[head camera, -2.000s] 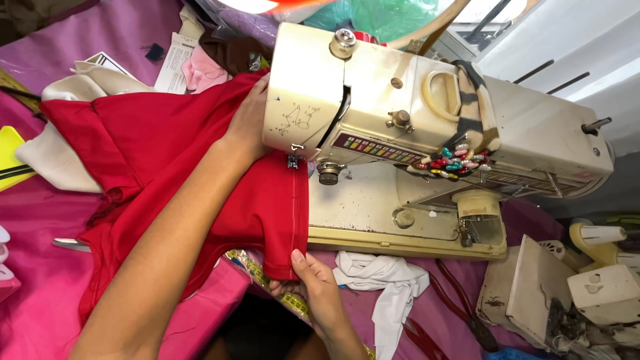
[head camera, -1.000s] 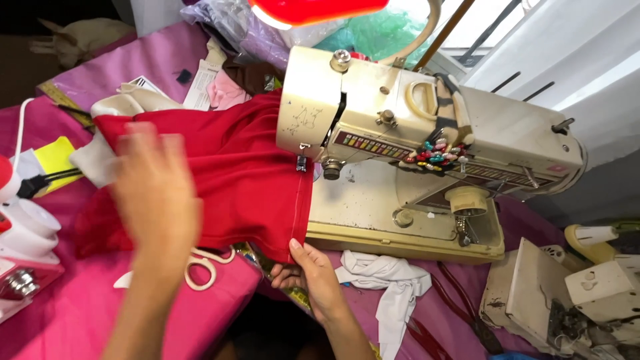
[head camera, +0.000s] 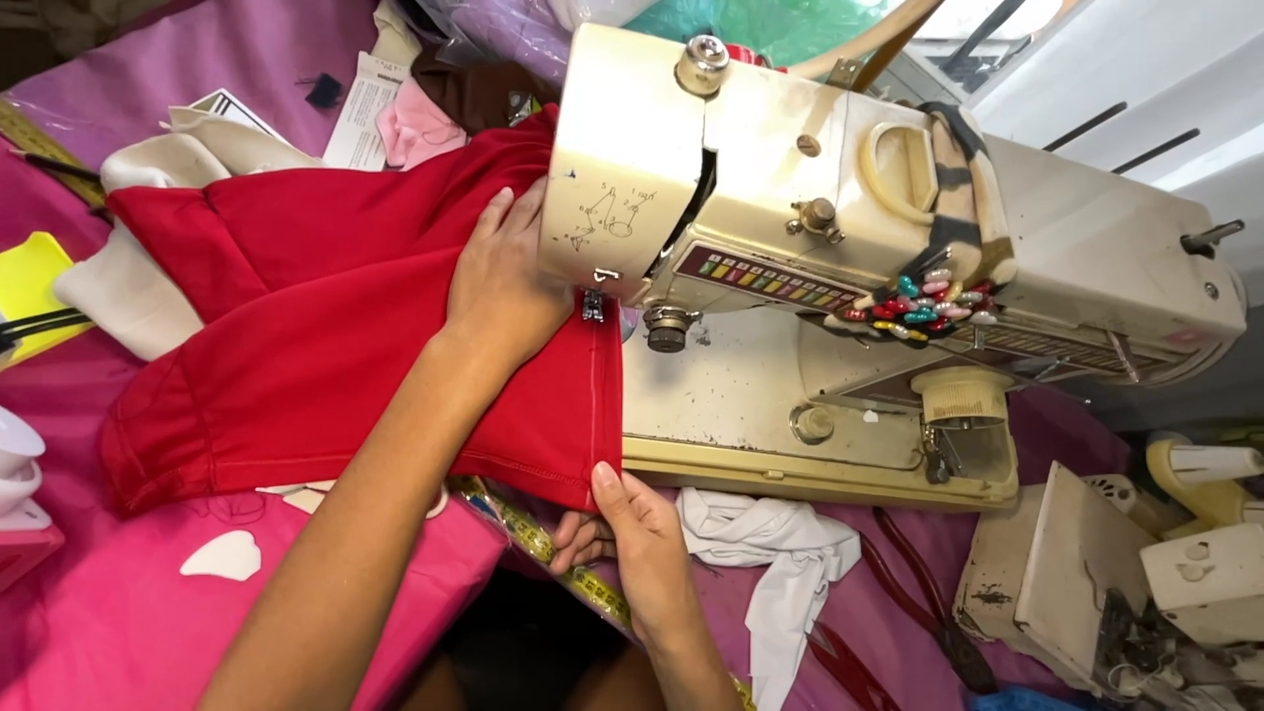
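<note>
Red fabric (head camera: 296, 375) lies across the bed of a cream sewing machine (head camera: 632, 148), its stitched edge under the presser foot (head camera: 593, 306). My left hand (head camera: 509, 276) rests on the fabric just left of the foot, fingers spread, the fingertips partly hidden by the machine head. With thumb and fingers, my right hand (head camera: 632, 528) pinches the near corner of the red fabric at the front edge of the machine. A yellow tape measure (head camera: 597, 592) runs beneath my right hand. A pincushion of colored pins (head camera: 923, 306) is strapped to the machine arm.
White cloth (head camera: 770, 543) lies in front of the machine, beside red-handled pliers (head camera: 904, 573). Machine parts and an open box (head camera: 1062, 573) stand at the right. Beige cloth (head camera: 148, 286), a pink scrap (head camera: 420, 123) and a printed paper (head camera: 365, 114) lie at the left and back.
My left hand swept out over the left part of the fabric a second ago and is now back beside the presser foot. My right hand stays at the fabric's near corner.
</note>
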